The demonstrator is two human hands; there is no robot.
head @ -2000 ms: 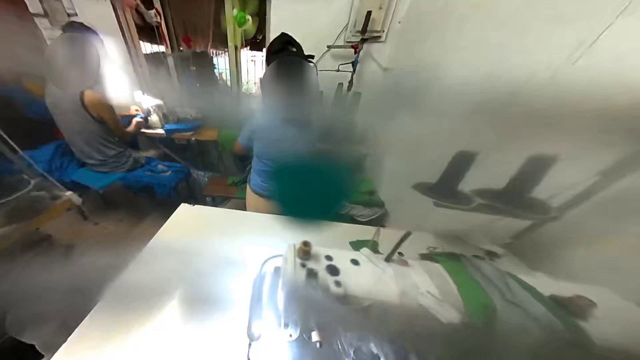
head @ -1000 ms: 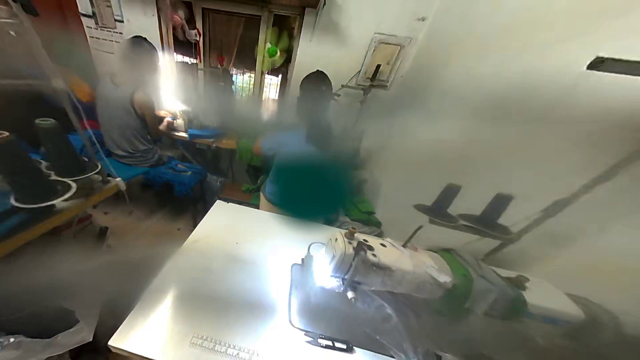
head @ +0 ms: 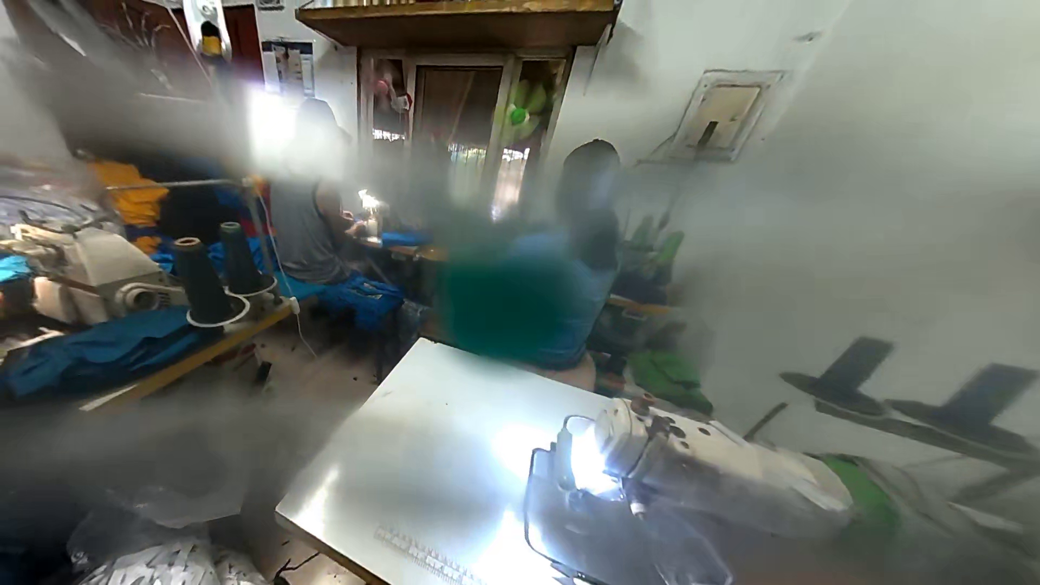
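Neither of my hands can be made out in the head view, parts of which are badly blurred. A sewing machine (head: pixel 723 463) stands on a white worktable (head: pixel 439 422), its lamp (head: pixel 591 467) lit beside the needle end. Green cloth (head: pixel 865 491) wraps part of the machine's arm. Near the table's front edge a ruler scale (head: pixel 426 556) shows. A dark green blur hides the middle of the view.
Beyond the table, a person in a blue top (head: pixel 573 284) has their back to me; another in a grey top (head: pixel 305 231) sits at a lit machine. Thread cones (head: pixel 201 284) and blue-green cloth (head: pixel 106 345) lie left. Thread stands (head: pixel 853 378) are at right. A plastic bag (head: pixel 175 561) is lower left.
The view has swung left and up, so the left-hand machine and its cloth now show. No hand is plainly seen moving.
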